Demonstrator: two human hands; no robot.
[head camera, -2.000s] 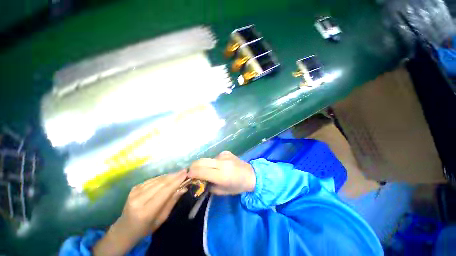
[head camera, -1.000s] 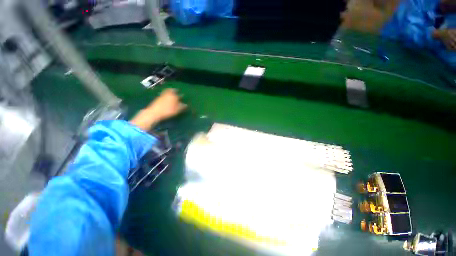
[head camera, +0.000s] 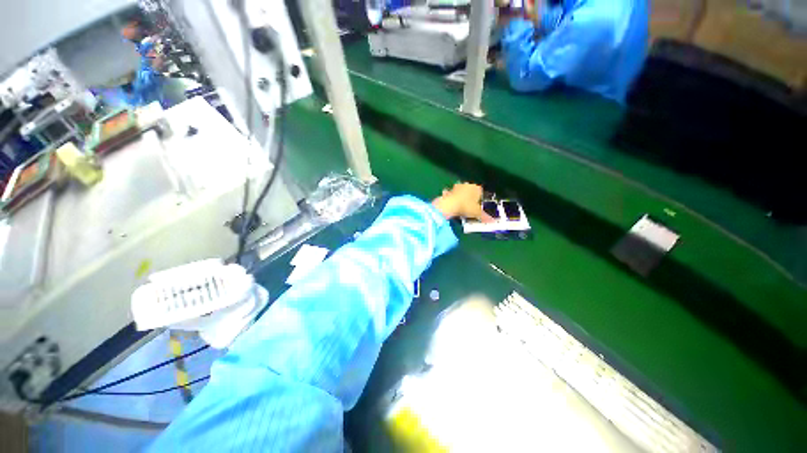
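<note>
A row of display modules (head camera: 508, 215), dark screens in a white frame, lies on the green conveyor belt. My left hand (head camera: 464, 202) is at the row's left end, with its fingers over and around that end; the fingertips are partly hidden. My left sleeve reaches up from the bottom edge. My right hand is out of the picture. Glossy white sheets (head camera: 513, 389) lie at the bottom, overexposed, with a yellow strip (head camera: 414, 431) at their lower left. Long pale segmented strips (head camera: 611, 380) lie along their far edge.
A grey-white card (head camera: 648, 244) lies on the belt at right. A white post (head camera: 341, 97) and a machine housing (head camera: 88, 239) stand at left, with a white slotted part (head camera: 193, 296). Another person's blue sleeve (head camera: 580, 49) is beyond the belt.
The view has swung left. My left hand has moved from short of the module row to its left end. The modules at the right of the bench have left the picture.
</note>
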